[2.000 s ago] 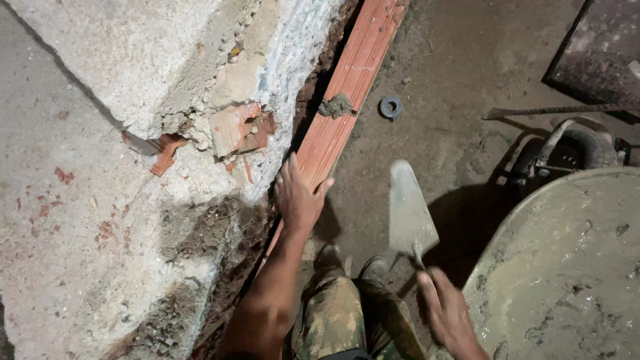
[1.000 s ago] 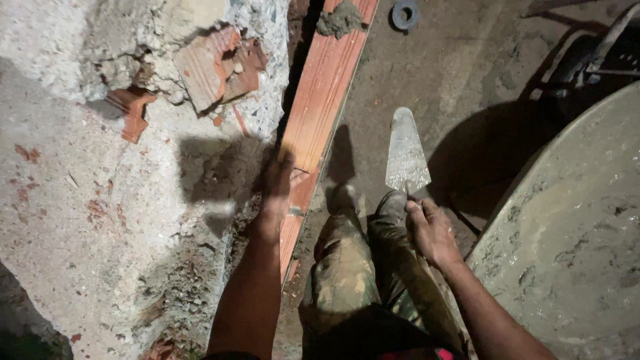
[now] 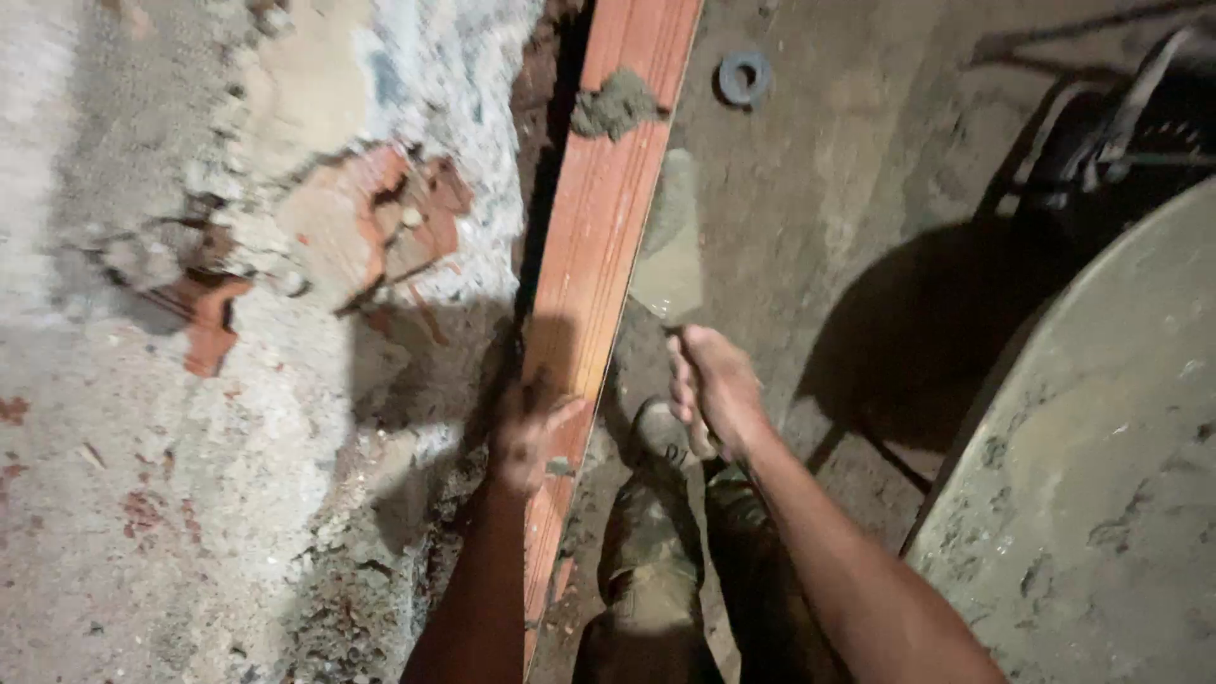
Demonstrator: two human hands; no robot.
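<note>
A row of red hollow clay bricks [image 3: 603,228] runs along the edge of the broken concrete, with a clump of grey mortar [image 3: 617,104] on its upper part. My left hand [image 3: 527,437], somewhat blurred, is at the row's left side, thumb stretched over the brick face; its fingers are partly in shadow. My right hand [image 3: 717,389] is closed round the handle of a mason's trowel [image 3: 670,247]. The blade, with grey mortar on it, points away from me just right of the bricks.
A large tub of wet mortar [image 3: 1102,437] stands at the right. Broken brick pieces [image 3: 361,223] stick out of the concrete [image 3: 266,446] at the left. A grey ring [image 3: 744,79] lies on the floor near the bricks. My boots are below the trowel.
My right hand has brought the trowel left, close beside the brick row. My left hand remains at the bricks.
</note>
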